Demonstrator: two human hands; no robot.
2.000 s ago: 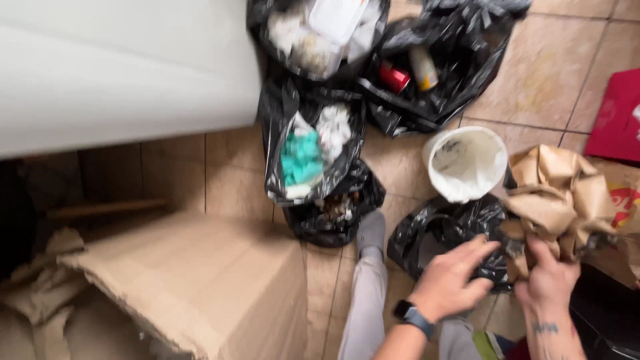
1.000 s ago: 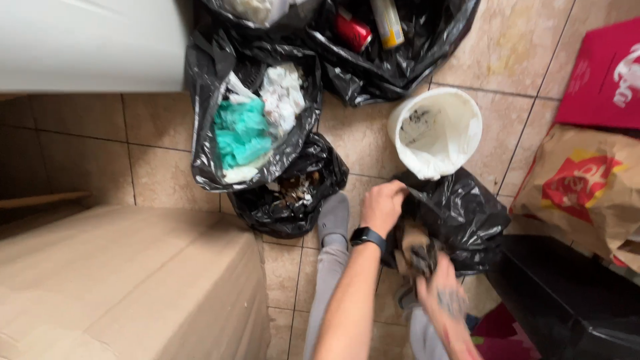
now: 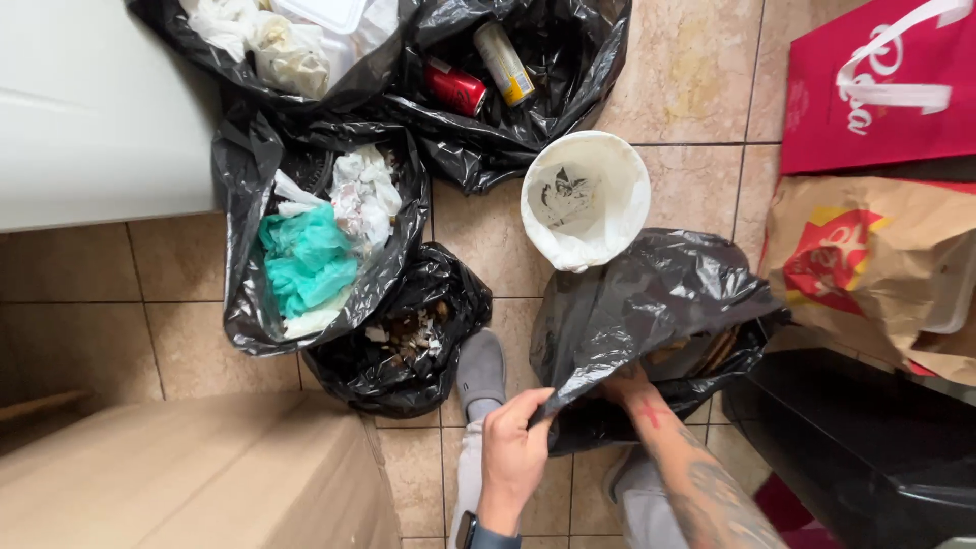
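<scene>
My left hand (image 3: 515,450) pinches the rim of a black plastic garbage bag (image 3: 648,305) between thumb and fingers. My right hand (image 3: 627,381) reaches inside this bag; its fingers are hidden by the plastic, and whether they grip anything does not show. Crumpled brown paper (image 3: 709,352) is partly visible inside, beyond the right hand. Against the bag's far side stands a white plastic bucket (image 3: 629,183) with dark smudges inside.
Open black bags hold a teal plastic bag (image 3: 309,259), drink cans (image 3: 503,65), plastic containers (image 3: 328,11) and food scraps (image 3: 415,332). A cardboard box (image 3: 229,473) stands lower left. A brown paper bag (image 3: 907,267), a red bag (image 3: 877,91) and a black box (image 3: 831,427) line the right.
The brown paper, in front of the bag two seconds ago, is now inside it. My right hand has gone into the bag, while my left holds up its rim.
</scene>
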